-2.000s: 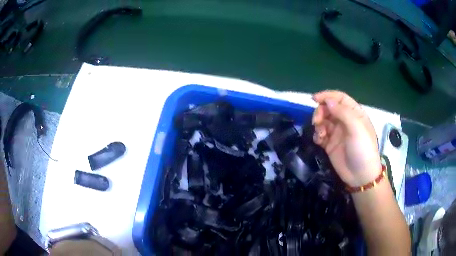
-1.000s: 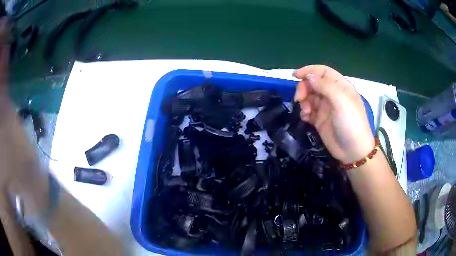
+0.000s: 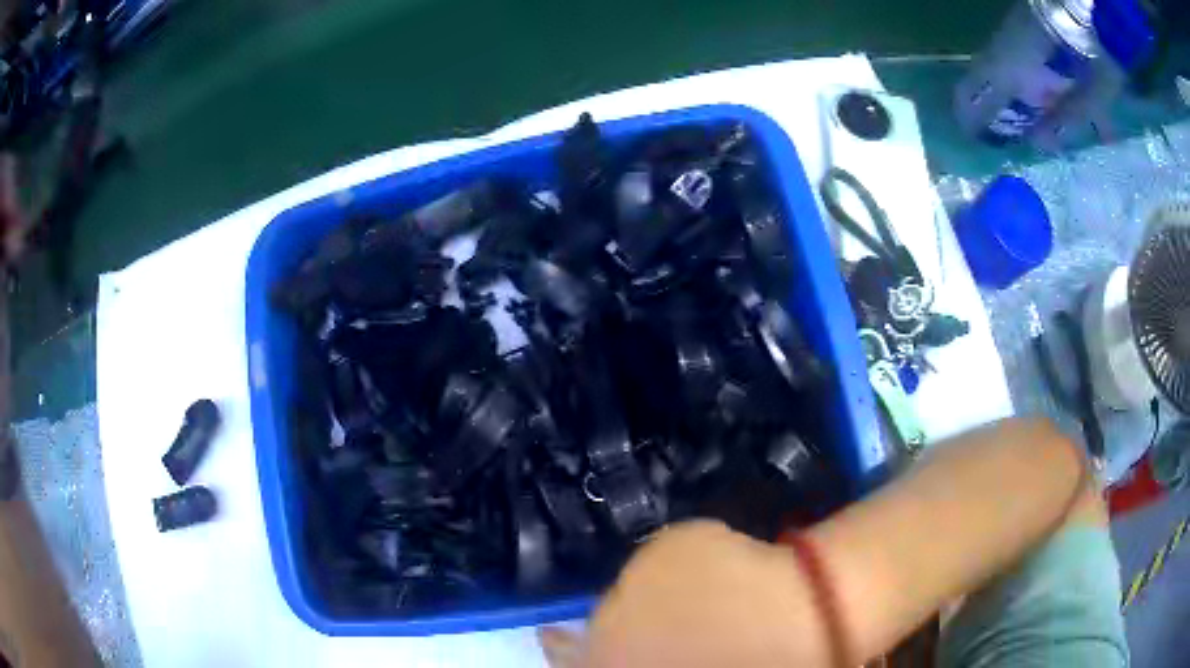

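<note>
A blue tub [image 3: 262,431] holds a heap of small black plastic pieces [image 3: 483,418] on a white sheet [image 3: 196,326]. Two short black pieces, likely end housings [image 3: 193,441], lie on the sheet left of the tub. My right hand [image 3: 711,600], with a red bracelet at the wrist, is over the tub's near edge, back of the hand up. Its fingers are mostly hidden or cut off, so its grip does not show. On the left edge only a bare forearm shows; my left hand is not visible.
Beyond is the green belt [image 3: 431,65], with blurred dark things at far left. Right of the tub lie a pale slab with a black disc [image 3: 864,118], a green loop with keys [image 3: 900,298], a loose blue cap [image 3: 1005,231], an aerosol can [image 3: 1024,78] and a fan [image 3: 1161,300].
The view has turned to the right, so the tub appears further left and tilted. My right hand has moved from the tub's far right side to its near edge. The left forearm has shifted towards the left edge.
</note>
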